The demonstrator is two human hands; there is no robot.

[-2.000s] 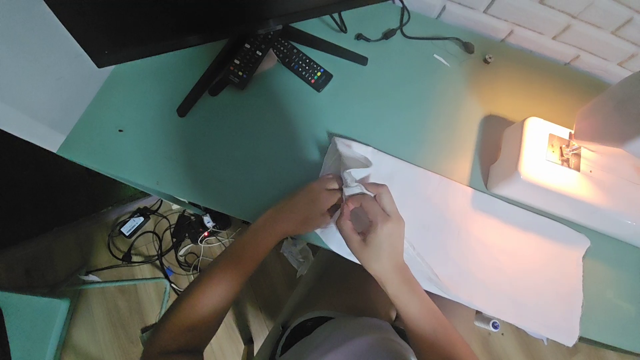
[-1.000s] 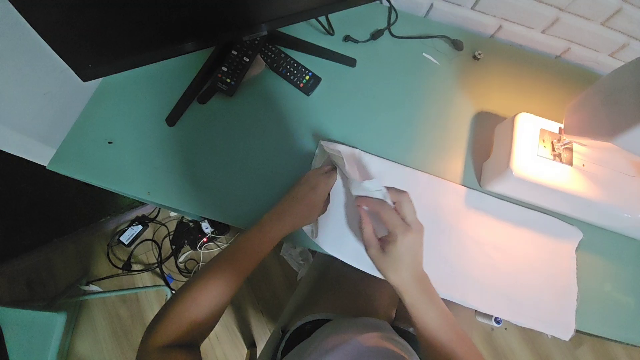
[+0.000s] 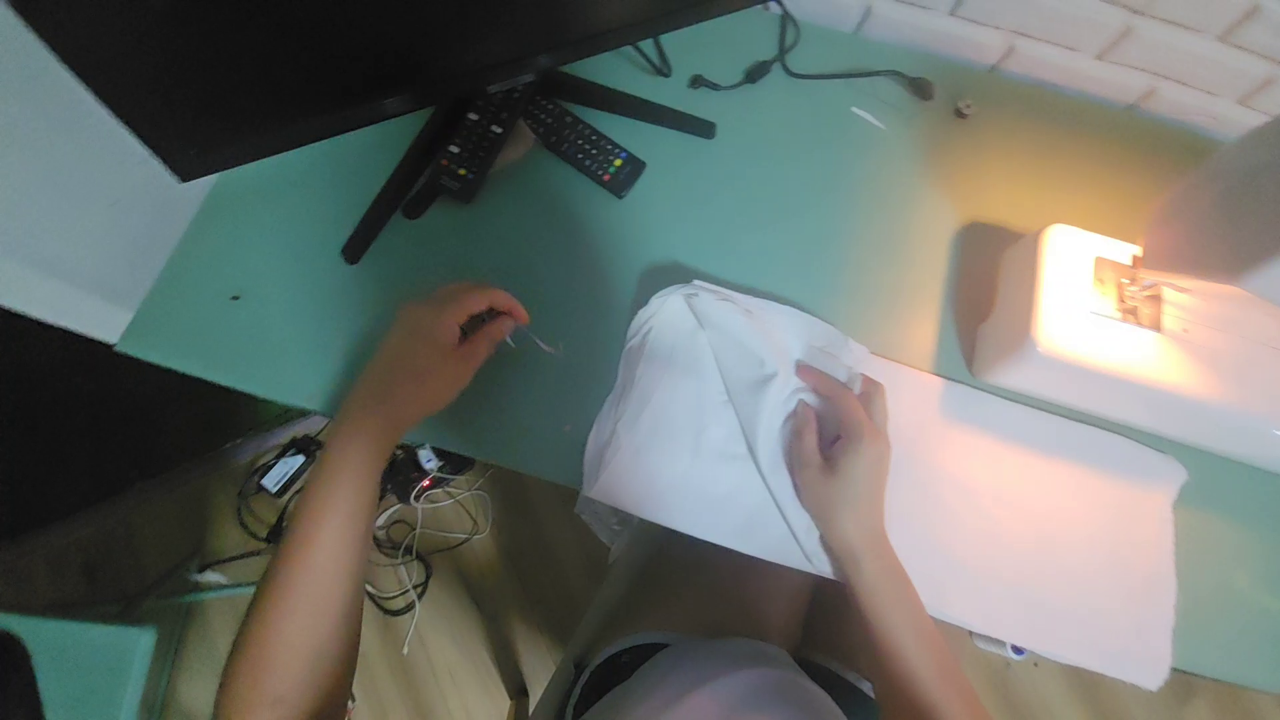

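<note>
White fabric [image 3: 1040,500] lies folded along the front of the green table, its left part bunched and creased. My right hand [image 3: 845,450] grips a raised fold of the fabric between thumb and fingers. Off to the left of the cloth, my left hand [image 3: 440,350] is above the table, thumb and forefinger pinched on a thin pale thread [image 3: 538,342] that sticks out to the right. A white sewing machine [image 3: 1100,350] stands at the right with its lamp lit over the presser foot [image 3: 1138,292].
A monitor [image 3: 330,70] on a black stand is at the back left, two remote controls [image 3: 590,145] by its legs. A black cable [image 3: 840,75] lies near the brick wall. Tangled cords [image 3: 420,530] are on the floor below the table's left edge.
My left hand has left the fabric and moved left, with a thread now visible in its fingers. The fabric's left end is spread wider, and my right hand still holds the cloth.
</note>
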